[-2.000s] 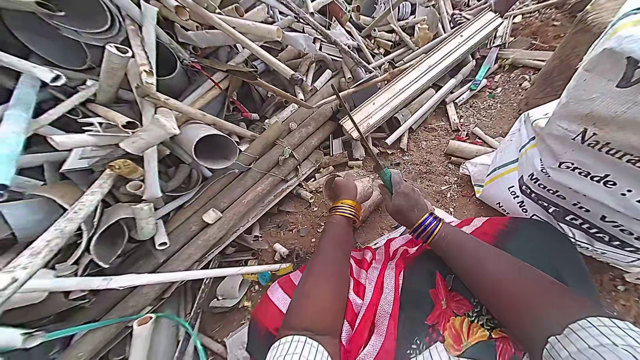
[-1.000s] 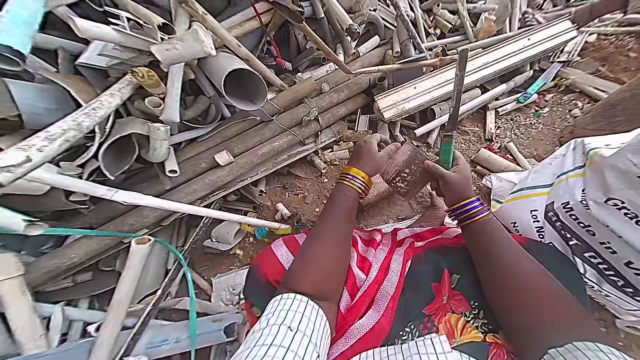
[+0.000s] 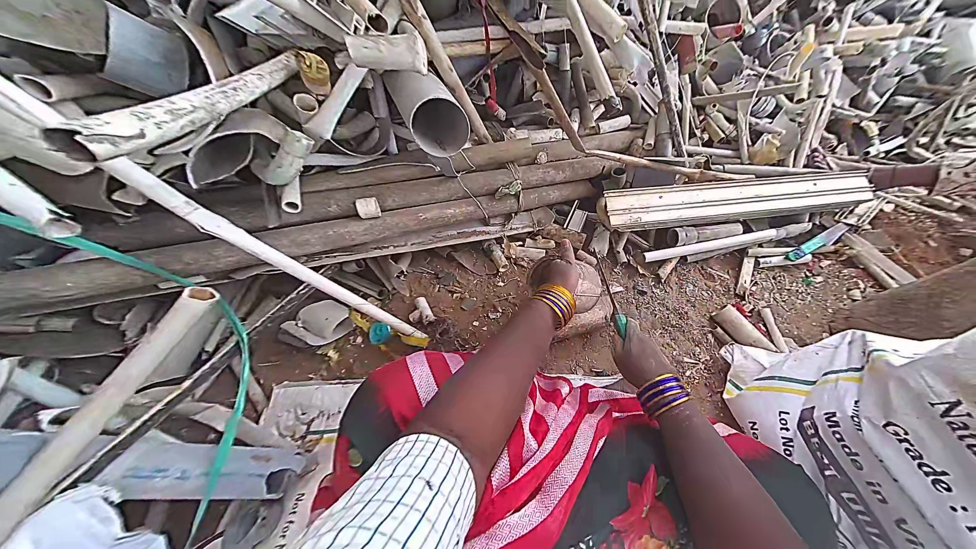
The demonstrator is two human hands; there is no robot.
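Note:
In the head view my right hand (image 3: 639, 354) grips the green handle of a long, dark-bladed knife (image 3: 608, 290), its blade pointing forward and away from me. My left hand (image 3: 559, 274), with yellow bangles at the wrist, rests on a rounded brownish piece (image 3: 587, 290) just left of the blade. Whether its fingers close on that piece cannot be told. A block-like brown surface (image 3: 585, 324) lies beneath, on the soil. The blade is beside the brownish piece; contact between them is unclear.
Scrap plastic pipes (image 3: 431, 114) pile up ahead and left, with long poles (image 3: 412, 194) before them. A ridged pale panel (image 3: 736, 200) lies ahead right. A printed white sack (image 3: 846, 396) stands at right; a green strap (image 3: 242, 366) loops at left. Another person's hand (image 3: 820, 158) shows far right.
The knife, upright above my right hand a second ago, now slants low and forward beside the brownish piece. My left hand has moved onto that piece's top. The view has shifted.

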